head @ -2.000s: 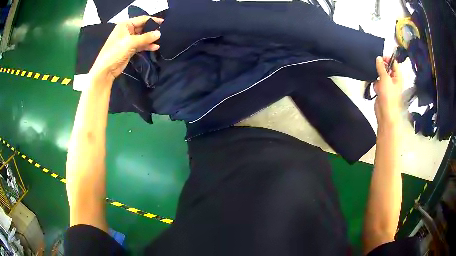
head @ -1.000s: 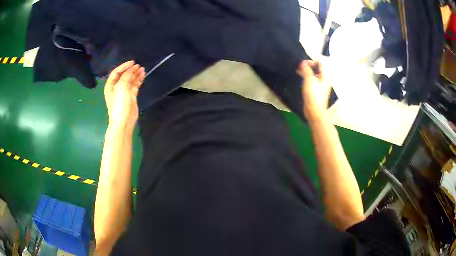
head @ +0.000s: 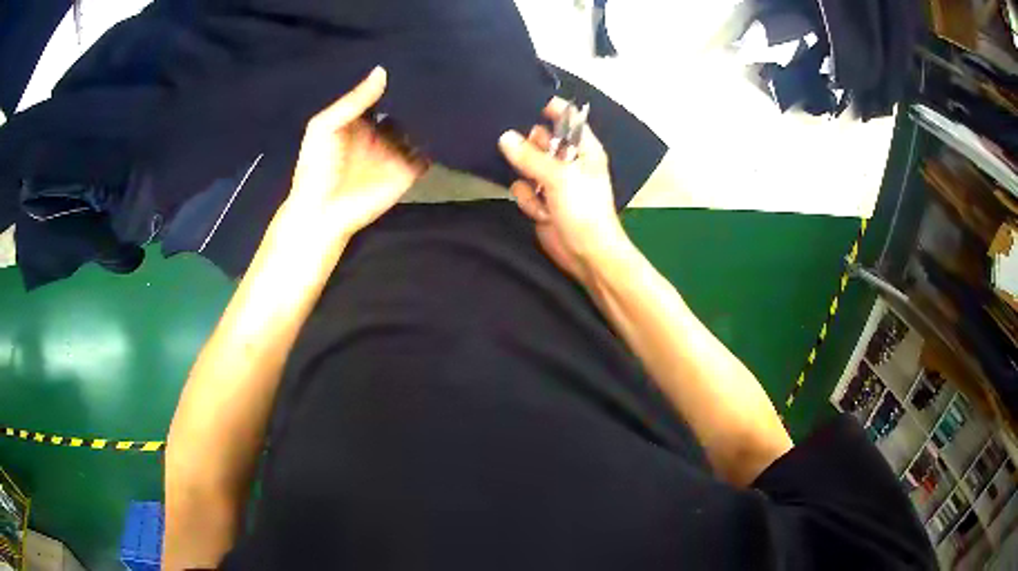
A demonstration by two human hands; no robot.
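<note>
The dark navy garment (head: 279, 67) lies over the table's front edge, spread from the left to the middle, with a pale piping line at its lower left. My left hand (head: 357, 162) is at the garment's lower edge, thumb up and spread; its fingertips are blurred, so whether they grip cloth is unclear. My right hand (head: 569, 184) is beside a narrower navy panel, with small metal thread snips (head: 570, 128) held in its fingers, blades pointing up. A navy corner of that panel (head: 625, 145) shows to the right of the snips.
The white table (head: 726, 167) extends right, with a dark navy heap (head: 865, 45) and small scraps (head: 781, 50) at its far right. Green floor (head: 112, 357) with yellow-black tape lies left. A blue crate (head: 143, 535) is at lower left, a shelf with small items (head: 927, 446) at lower right.
The garment has shifted left and been let down from its raised, stretched position. My hands have come closer together near the middle. The snips now show clearly in my right hand.
</note>
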